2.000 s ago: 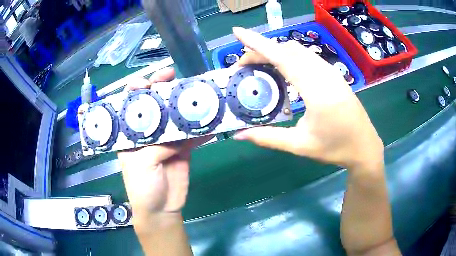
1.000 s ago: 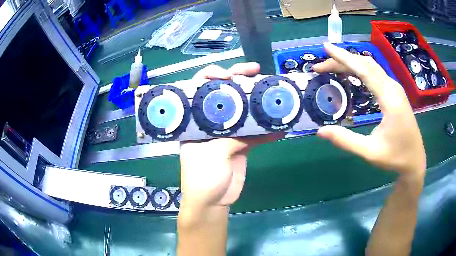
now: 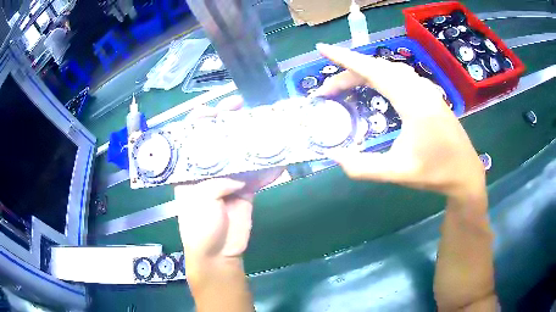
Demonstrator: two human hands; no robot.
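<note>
A loaded plate (image 3: 152, 156) with four disc parts in a row is held up in front of me, its left end lower than its right. Strong glare washes out most of its face; the leftmost disc shows best. My left hand (image 3: 216, 216) holds it from below and behind, with fingertips showing over the top edge. My right hand (image 3: 411, 131) is around its right end, thumb at the lower edge and a bent finger near the upper edge, index finger raised. Another plate with discs (image 3: 166, 266) lies on a white strip (image 3: 91, 263) at lower left, partly hidden by my left wrist.
Behind the plate stand a blue bin (image 3: 454, 100) and a red bin (image 3: 488, 94), both full of discs. Loose discs (image 3: 530, 117) lie at right. A metal upright (image 3: 244, 55), white bottle (image 3: 358, 25), needle-tip bottle (image 3: 133, 117), plastic bags (image 3: 177, 61) and a dark screen (image 3: 36, 152) surround the bench.
The held plate has gone from nearly level to tilted, and its face now shines with glare. The camera view has turned. Both hands stay at the plate.
</note>
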